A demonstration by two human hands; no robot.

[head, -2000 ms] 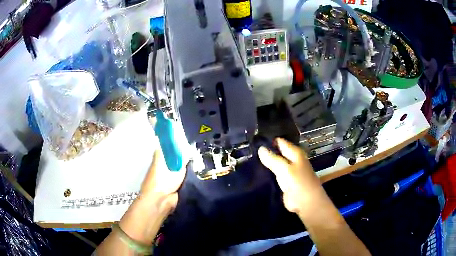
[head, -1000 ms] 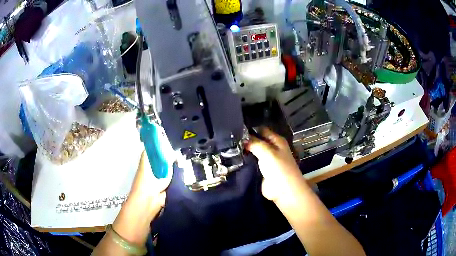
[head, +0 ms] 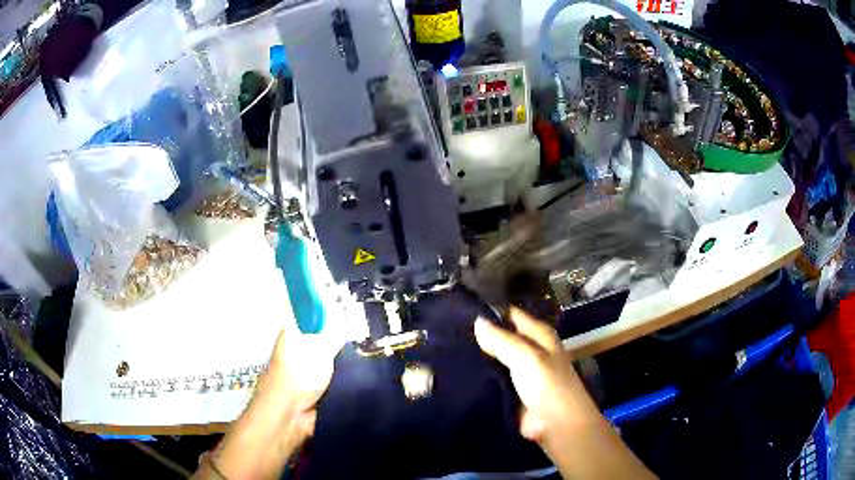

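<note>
A dark garment (head: 459, 384) lies under the grey button-sewing machine head (head: 375, 202) and hangs over the table's front edge. A shiny round button (head: 417, 380) shows on the cloth just in front of the metal button clamp (head: 389, 342). My left hand (head: 305, 380) is at the garment's left side, below the teal screwdriver handle (head: 300, 281); its fingertips are hard to make out. My right hand (head: 530, 361) holds the cloth edge between thumb and fingers, right of the clamp. The button feeder arm (head: 572, 248) is blurred and reaches towards the head.
A clear bag of buttons (head: 141, 244) and loose buttons (head: 225, 204) lie at the left. A control panel (head: 485, 98) stands right of the head. The green-rimmed bowl feeder (head: 741, 155) is at the right rear. A blue crate (head: 816, 445) is at the lower right.
The feeder arm has swung left from the table's right side towards the head, uncovering the green and red feeder buttons. The garment has come towards me, and a button now shows on it.
</note>
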